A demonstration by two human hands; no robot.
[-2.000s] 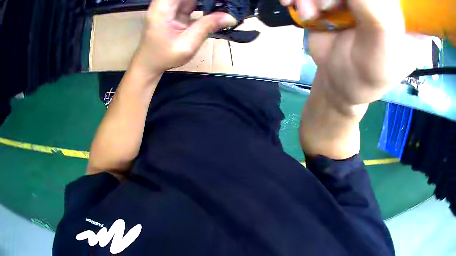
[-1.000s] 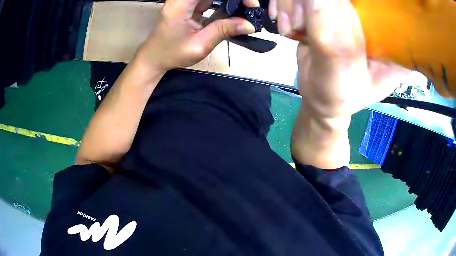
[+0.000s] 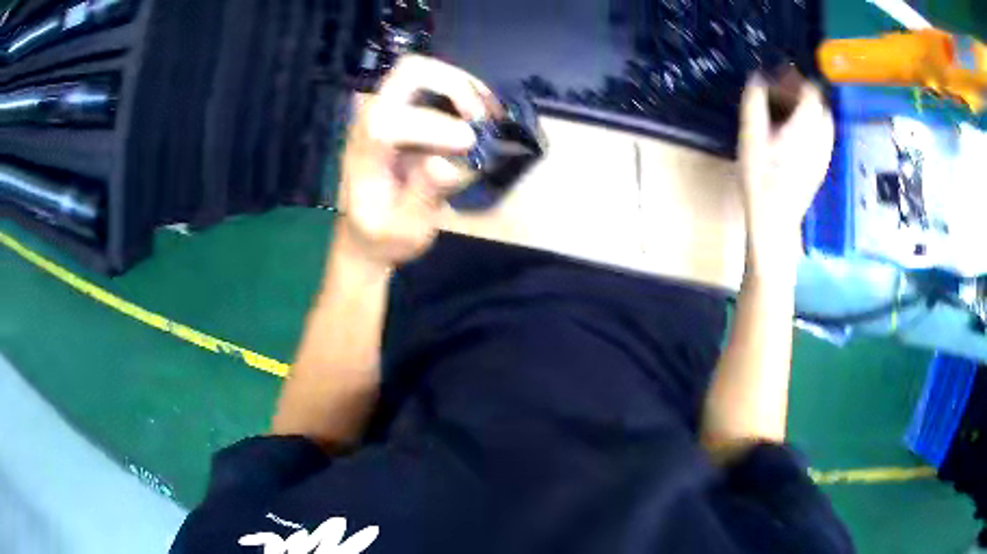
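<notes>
My left hand [image 3: 406, 162] is shut on a round black subassembly [image 3: 500, 152] with dark curved flaps, held above the tan cardboard sheet [image 3: 595, 195]. My right hand [image 3: 788, 152] is blurred at the right edge of the black parts tray [image 3: 520, 38]. Its fingers are raised around a dark patch, and I cannot tell if they hold anything. The orange electric screwdriver [image 3: 893, 60] is to the right of my right hand, apart from it. Loose glossy black parts [image 3: 693, 65] lie at the tray's right side.
A thick black slotted foam tray [image 3: 216, 119] with glossy black cylinders [image 3: 60, 103] is at the left. A blue bin [image 3: 828, 216] with a white-silver panel [image 3: 904, 189] is at the right. A black cable [image 3: 855, 316] crosses the pale blue-green surface [image 3: 844, 284].
The view has shifted, showing more of the trays. My right hand has let go of the screwdriver and moved away from the subassembly. My left hand still holds the subassembly.
</notes>
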